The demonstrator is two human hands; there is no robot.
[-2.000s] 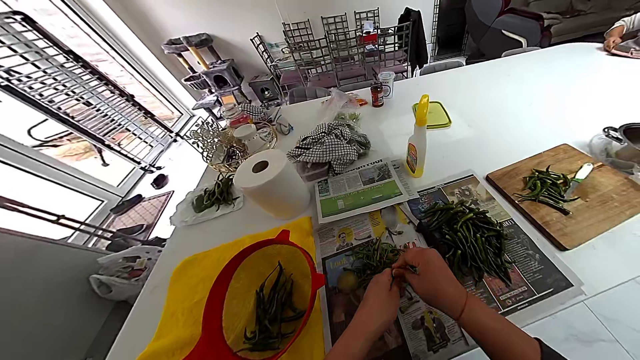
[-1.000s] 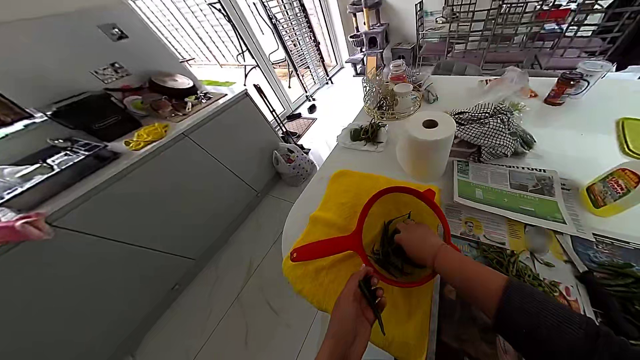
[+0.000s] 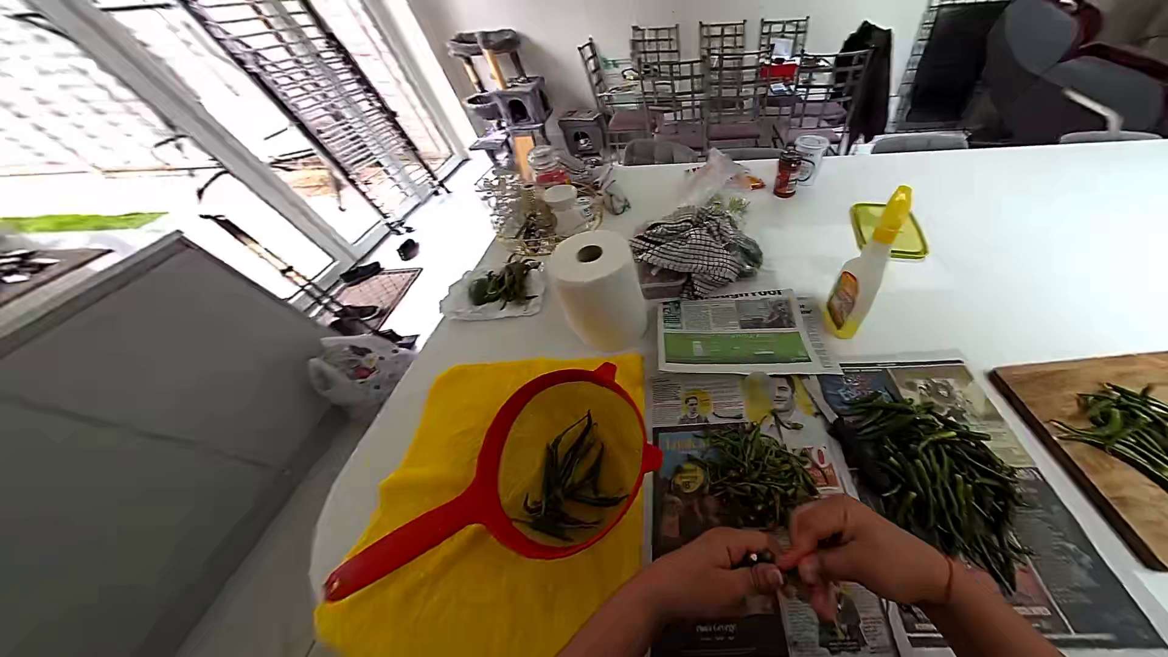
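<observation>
Over the newspaper (image 3: 730, 630), my left hand (image 3: 712, 570) is closed on a green chili pepper, mostly hidden by the fingers. My right hand (image 3: 849, 552) meets it, fingertips pinched at the pepper's end; whether they hold a piece is blurred. Just beyond the hands lies a pile of small green stems and pieces (image 3: 753, 470). To the right is a larger heap of green chilies (image 3: 949, 484). A red-handled strainer (image 3: 488, 456) with several dark green chilies (image 3: 566, 484) in it rests on a yellow cloth (image 3: 465, 593) at the left.
A paper towel roll (image 3: 598, 297), a checkered cloth (image 3: 698, 246) and a yellow-topped spray bottle (image 3: 862, 274) stand or lie farther back. A wooden cutting board (image 3: 1040, 392) with more green chilies is at the right. Beside the roll sits a white paper (image 3: 493, 301) with greens.
My right hand has left the strainer, and both hands are now together over the newspaper. The view has swung right since one second ago.
</observation>
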